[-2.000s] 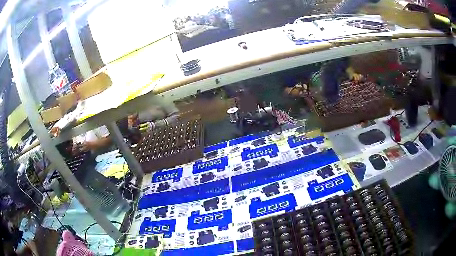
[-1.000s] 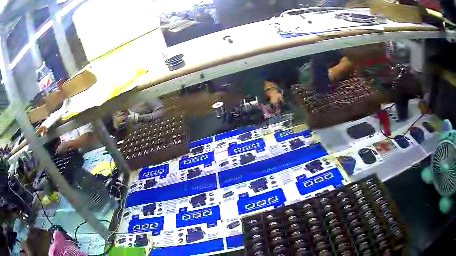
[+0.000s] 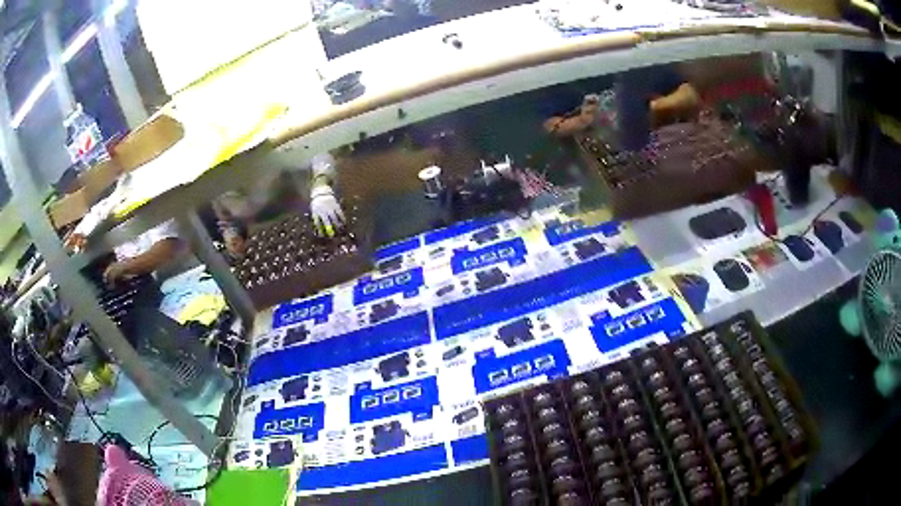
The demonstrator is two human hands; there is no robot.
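Note:
Neither my left hand nor my right hand is in view. A partitioned parts tray (image 3: pixel 647 425) lies nearest, at the lower right, cut off by the bottom edge. Its dark cells hold rows of shiny, rounded metallic parts. Blue-and-white printed packaging sheets (image 3: pixel 435 326) cover the bench to its left and beyond it. A green patch (image 3: pixel 249 486) shows at the sheets' lower left corner.
Another person's gloved hand (image 3: pixel 326 210) is over a far-left parts tray (image 3: pixel 301 259). Beyond are a spool (image 3: pixel 429 179), a far-right parts tray (image 3: pixel 657 178) and other workers' hands. A raised shelf (image 3: pixel 474 64) crosses above. A green fan (image 3: pixel 879 306) and pink fan (image 3: pixel 130 482) flank the bench.
The camera view has shifted slightly. Across the bench, a gloved hand has come over the far-left tray, and a hand near the spool has moved right towards the far-right tray. The near tray holds its place.

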